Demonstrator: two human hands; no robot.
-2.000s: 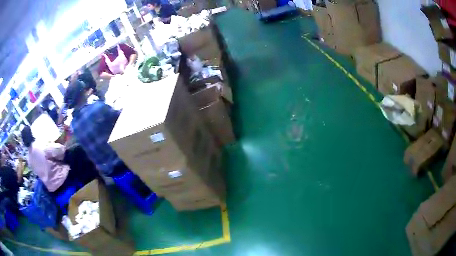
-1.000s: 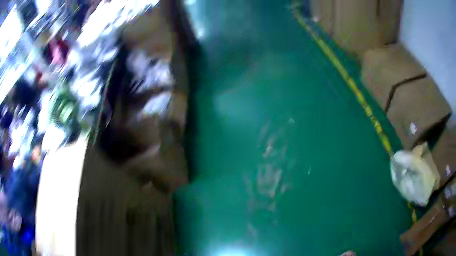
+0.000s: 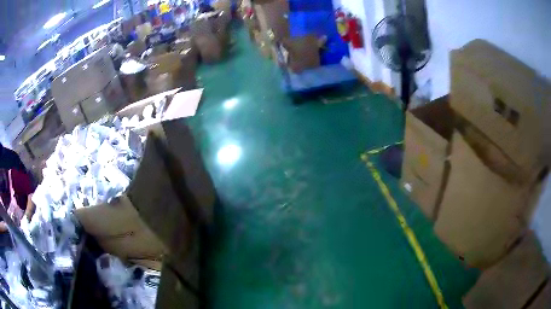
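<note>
Neither of my hands is in the picture. Nearest on the left stands an open brown carton [image 3: 175, 175] beside a large heap of white, plastic-wrapped parts [image 3: 90, 160]. Below it, another open carton [image 3: 124, 232] stands near more clear-bagged white and dark pieces [image 3: 124, 280]. The far left is blurred, so the single parts cannot be told.
A green floor aisle [image 3: 272, 199] runs ahead, with a yellow line [image 3: 405, 226] on its right. Large cartons [image 3: 483, 199], a black standing fan [image 3: 402, 45], a fire extinguisher [image 3: 354, 31] and a blue platform [image 3: 320, 79] stand right and ahead. A person [image 3: 18, 181] is at the left edge.
The view has moved forward along the aisle. The heap of wrapped parts is now close on the left, and the fan, extinguisher and blue platform show ahead. The small skin-toned patch at the bottom edge is gone.
</note>
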